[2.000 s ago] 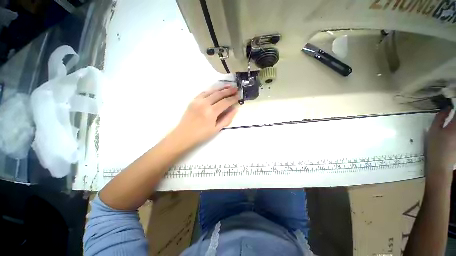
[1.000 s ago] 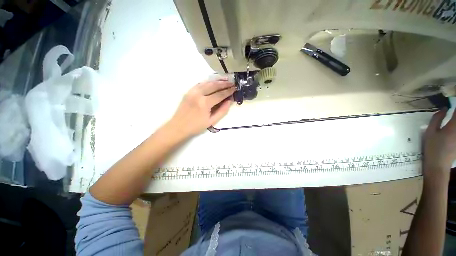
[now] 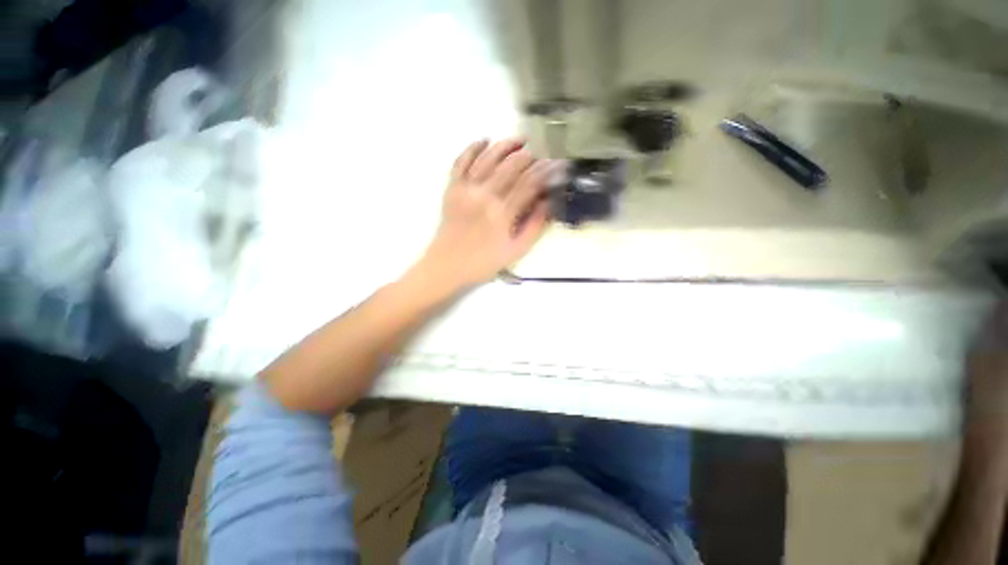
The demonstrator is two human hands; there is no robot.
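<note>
The frame is motion-blurred. My left hand lies palm down on the white table, its fingertips just left of the dark presser foot cluster. Its fingers are slightly apart. White fabric at the fingertips cannot be made out against the glare. My right hand is blurred and cut off by the right edge; its fingers and anything in them cannot be read. The cream sewing machine stands over the table.
A black thread snips lies on the machine bed under the arm. A crumpled white bundle lies on the glass-topped side table at left. The table's front edge runs above my lap, with cardboard below.
The view has shifted and blurred, so the machine and table appear further right. My left hand's fingers look more spread beside the presser foot. My right hand has moved nearer the frame's edge.
</note>
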